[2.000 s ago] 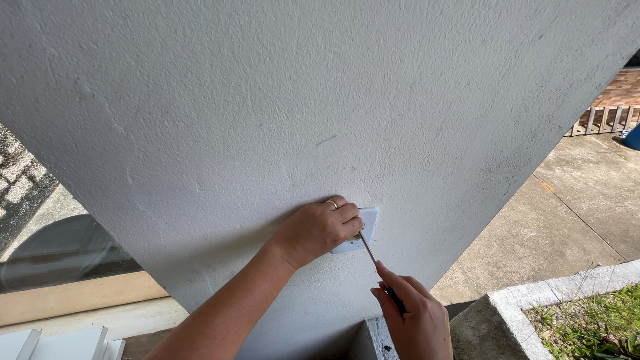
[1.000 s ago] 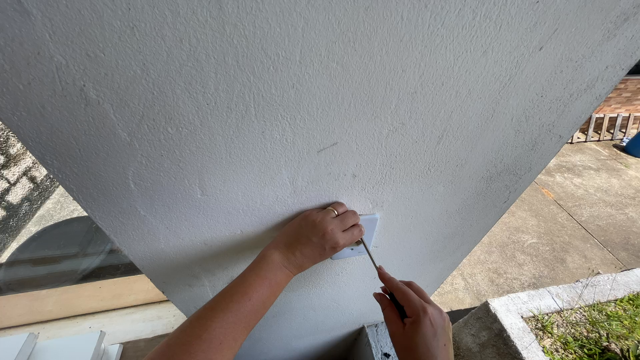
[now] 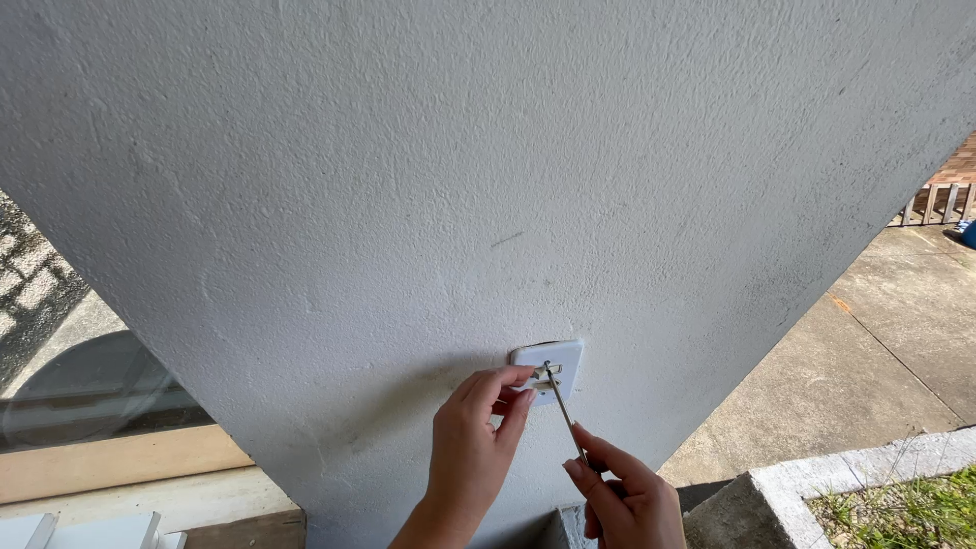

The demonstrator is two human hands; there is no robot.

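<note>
A white wall switch plate with two rocker switches is set in a textured white wall. A dark gap shows along its top edge. My right hand grips a screwdriver, whose metal shaft slants up to the screw near the top of the plate. The screwdriver's handle is mostly hidden by my fingers. My left hand is at the plate's left side, thumb and forefinger apart beside the switches. Whether those fingertips touch the plate or hold something small, I cannot tell.
A concrete planter edge with grass stands at the lower right, before a concrete pavement. Under the plate is the grey corner of a box-like object. Glass above a wooden ledge lies at the lower left.
My left hand has moved off the plate's face to its lower left, and the switches now show. The screwdriver tip has shifted up to the top screw.
</note>
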